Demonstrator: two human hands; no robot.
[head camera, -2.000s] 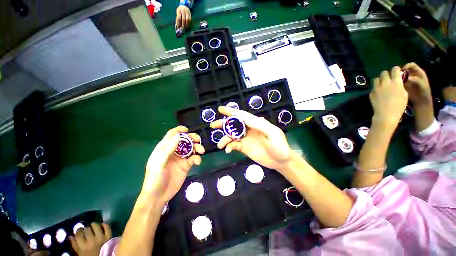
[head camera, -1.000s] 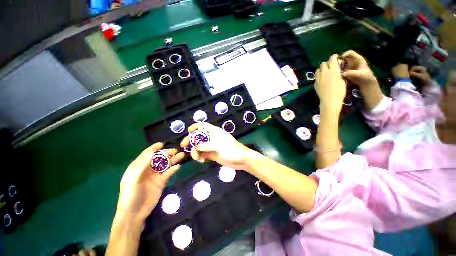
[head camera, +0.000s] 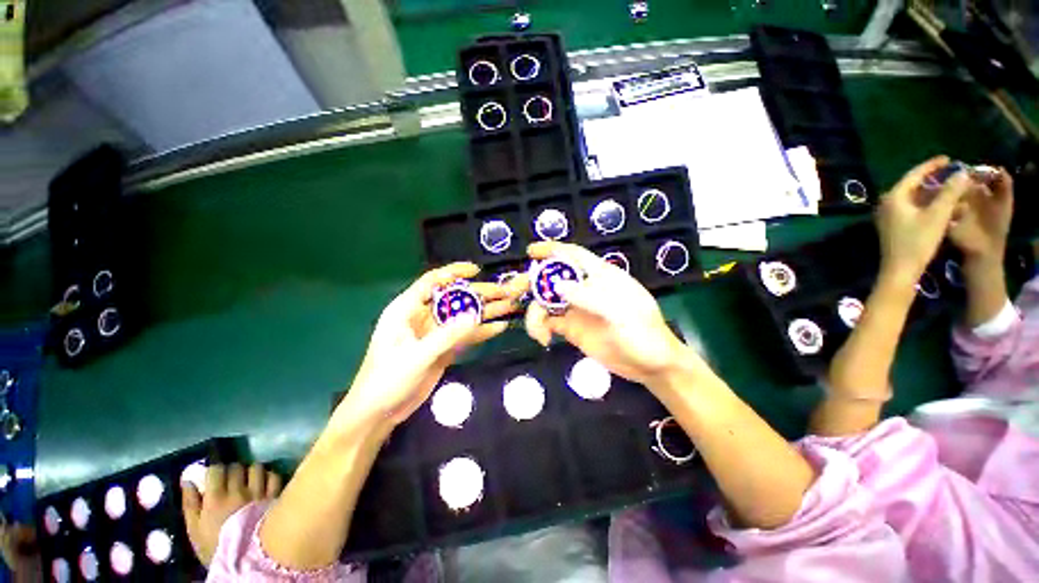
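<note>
My left hand (head camera: 416, 342) holds a round watch head (head camera: 457, 306) by its rim in the fingertips, its lit face showing a purple-and-white pattern. My right hand (head camera: 610, 313) holds a second round watch head (head camera: 555, 284) with a similar lit face, just to the right of the first. Both are held above the gap between two black trays. The near tray (head camera: 547, 453) holds several discs with plain white lit faces and one dark ringed disc at its right. The middle tray (head camera: 452, 239) holds several ringed discs; the hands partly hide its front row.
A part-filled tray (head camera: 515, 156) stands behind, beside a clipboard with white sheets (head camera: 689, 154). Other trays lie at far left (head camera: 86, 228), lower left (head camera: 100, 495), back right (head camera: 803, 108) and right (head camera: 786, 302). Neighbouring workers' hands show at right (head camera: 911, 228) and lower left (head camera: 222, 507).
The view has swung back left. My hands are closer together and the two discs nearly level. Their lit patterns have changed. The right neighbour's hands have shifted.
</note>
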